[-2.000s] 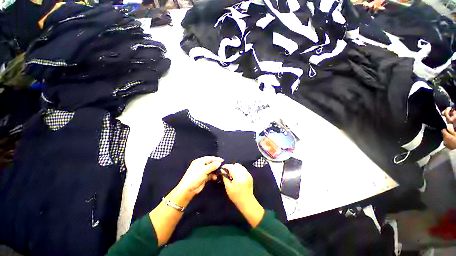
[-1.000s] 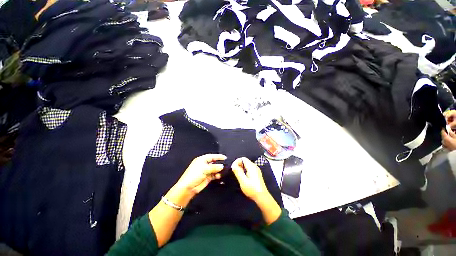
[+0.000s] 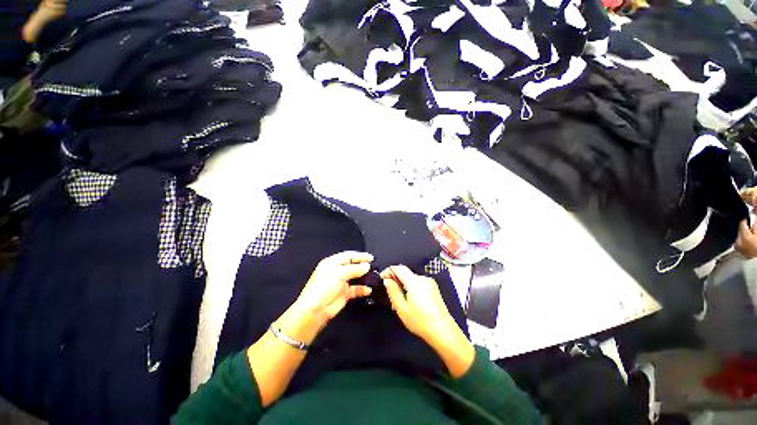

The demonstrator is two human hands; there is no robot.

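A navy garment (image 3: 332, 336) with black-and-white checked facings lies flat on the white table in front of me. My left hand (image 3: 334, 286) is over its middle, thumb and fingers pinching a bit of the dark garment. My right hand (image 3: 408, 295) is just to the right, fingertips closed together close to the left fingertips. A tiny pale dot shows between and below the fingertips. Any needle or thread is too small to see.
A round dish (image 3: 461, 232) with a red item and a black flat rectangle (image 3: 485, 292) lie to the right. Small loose pieces (image 3: 422, 172) lie above. Navy garments (image 3: 166, 91) are piled left, black-and-white ones (image 3: 581, 124) across the table. Another person's hand (image 3: 748, 236) shows at the right edge.
The dark tool seen earlier in my right hand no longer shows. Since one second ago my right hand has shifted slightly down. Another person's arm has appeared at the top left.
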